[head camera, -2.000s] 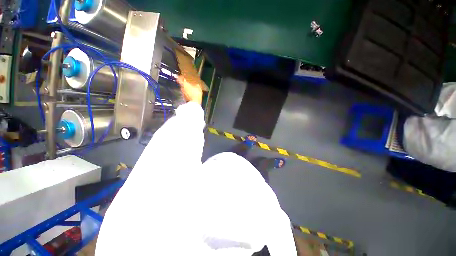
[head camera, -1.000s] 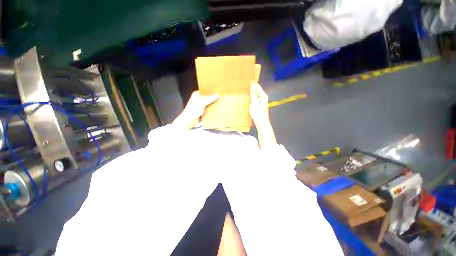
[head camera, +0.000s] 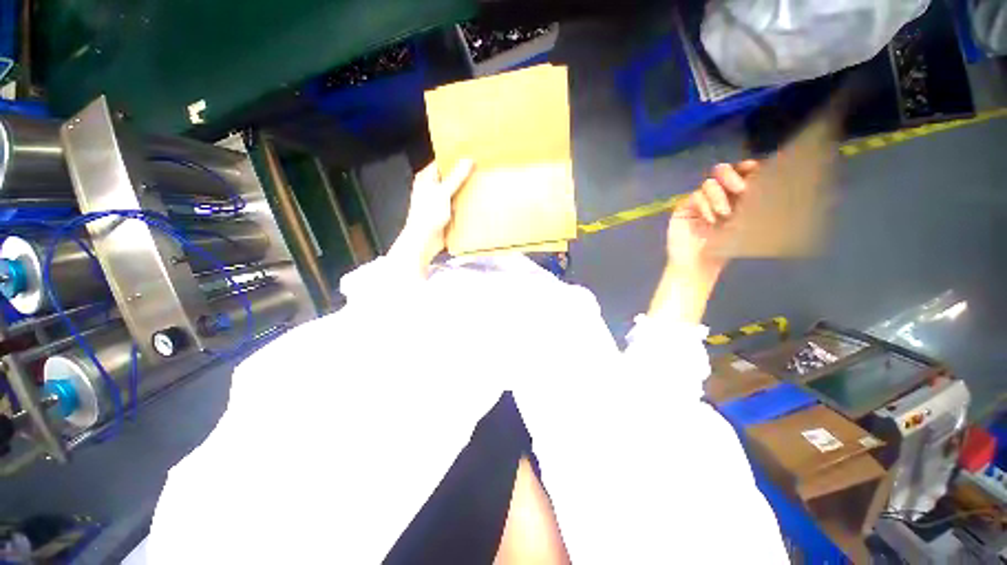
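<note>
A small stack of brown flat pieces (head camera: 504, 160) is held up in front of me at the centre. My left hand (head camera: 428, 210) grips its left edge, with the thumb on top. My right hand (head camera: 707, 215) is out to the right and holds another brown flat piece (head camera: 786, 193), which is tilted and blurred. The two are apart. Both hands are bare, in white sleeves.
A steel cylinder unit (head camera: 133, 254) with blue hoses stands at the left. A green bench (head camera: 254, 44) runs along the top left. A person in a pale coat (head camera: 801, 39) is at the top right. Cardboard boxes (head camera: 812, 436) and a grey machine (head camera: 928, 441) stand at the lower right.
First my left arm reached a brown piece by the cylinder unit; then both hands held the stack. Now my right hand has moved right with one piece, away from the stack.
</note>
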